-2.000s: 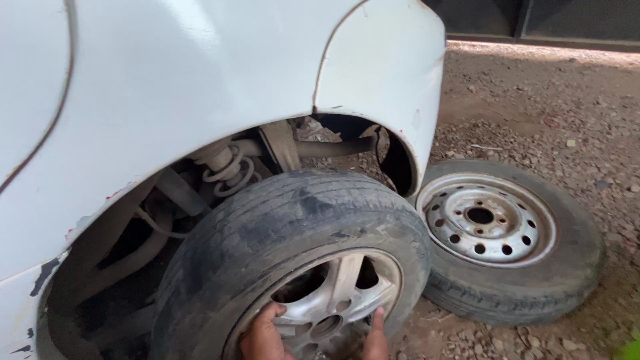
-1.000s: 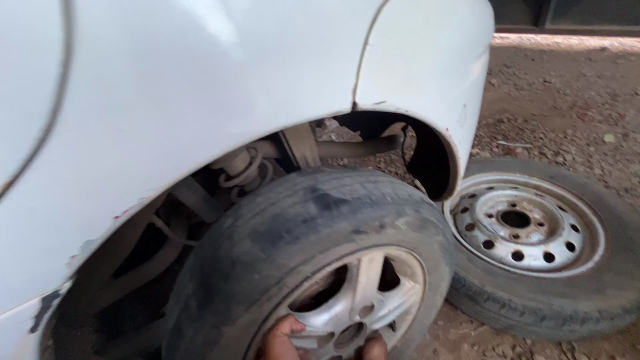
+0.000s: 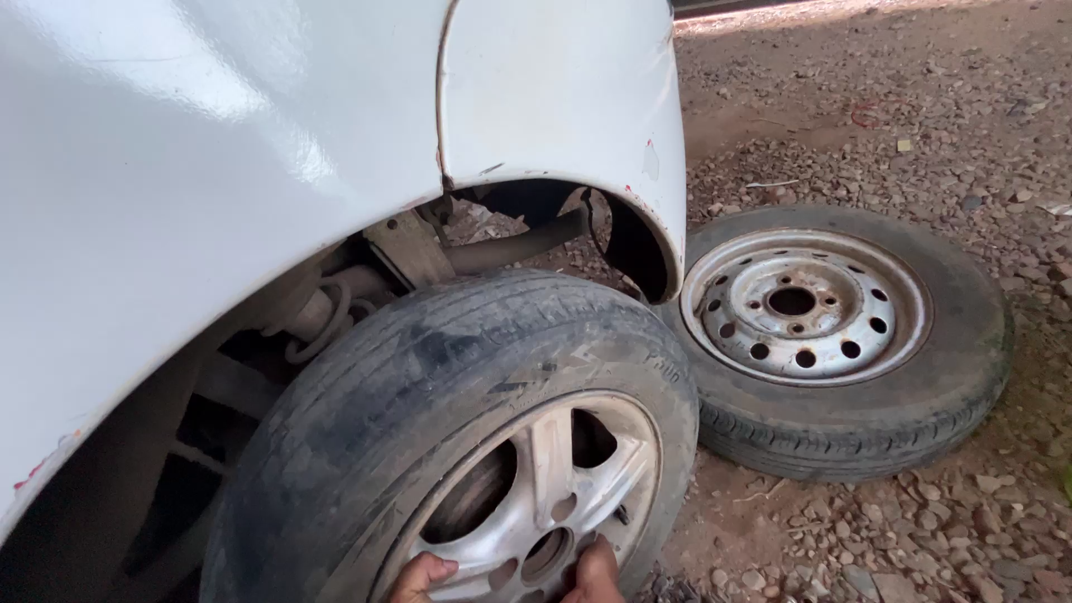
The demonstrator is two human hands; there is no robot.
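Observation:
A dusty tire on a silver alloy wheel stands tilted at the car's wheel arch, partly under the white body panel. My left hand grips the wheel at the lower left of its centre hole, thumb on the metal. On the right of that hole, my right hand holds a spoke. Both hands are cut off by the bottom edge, so most of their fingers are hidden. Behind the tire, a coil spring shows inside the arch.
A second tire on a rusty silver steel wheel lies flat on the gravel to the right, close to the bumper's edge. A grey pipe runs beneath the car's rear. Red scuffs mark the arch edge.
The alloy wheel has turned a little, its spokes now at a different angle. Both hands stay on it, the right one closer to the centre hole than before.

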